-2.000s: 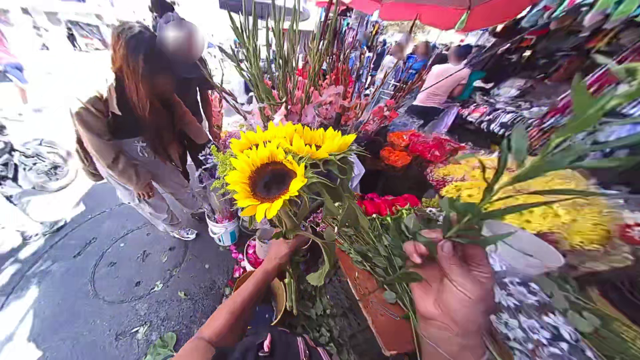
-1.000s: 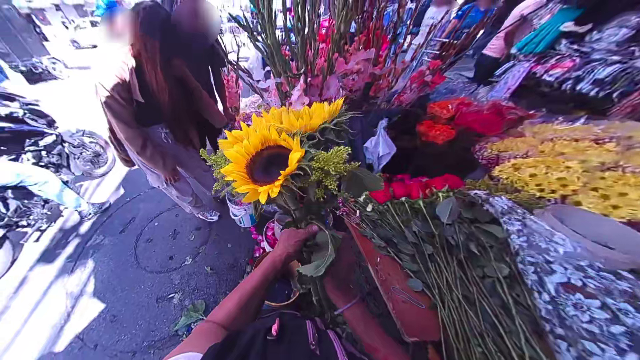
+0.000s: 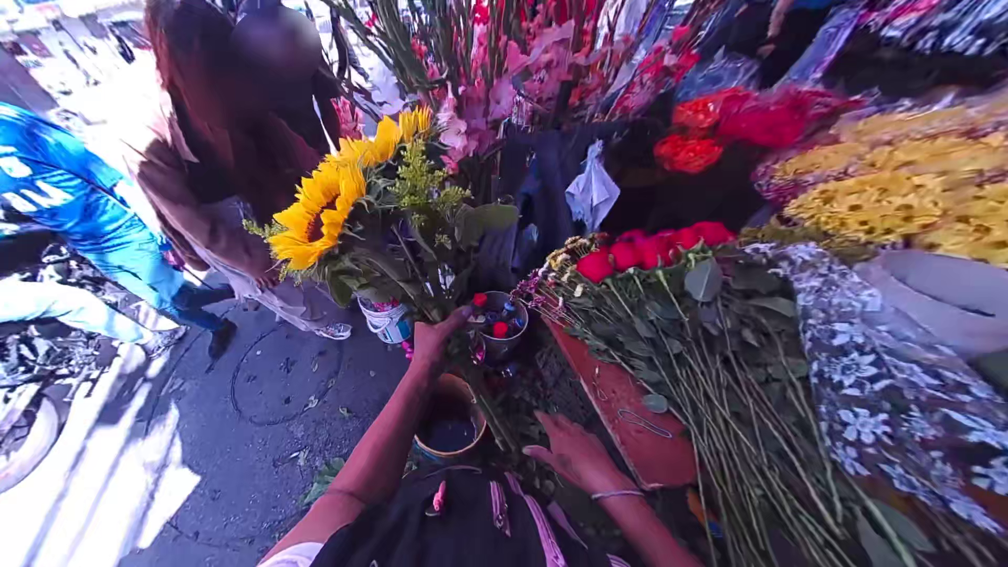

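Note:
My left hand is closed around the stems of a bouquet of sunflowers with sprigs of small yellow-green filler. The blooms lean up and left of the hand. Below it, the stem ends hang beside a bucket. My right hand is to the right of those stem ends, fingers spread and apparently empty; whether it touches them is unclear. Red roses with long stems lie to the right, beside a reddish board.
Pink gladioli stand ahead. Yellow flowers and a floral cloth are at the right. A small bucket and a white pail stand beyond my left hand. One person stands at the left; another in blue is farther left.
My right hand held a leafy stem at the right, then came to the bouquet stems, and is now low with fingers spread. The sunflowers have tilted left. A person in blue has appeared.

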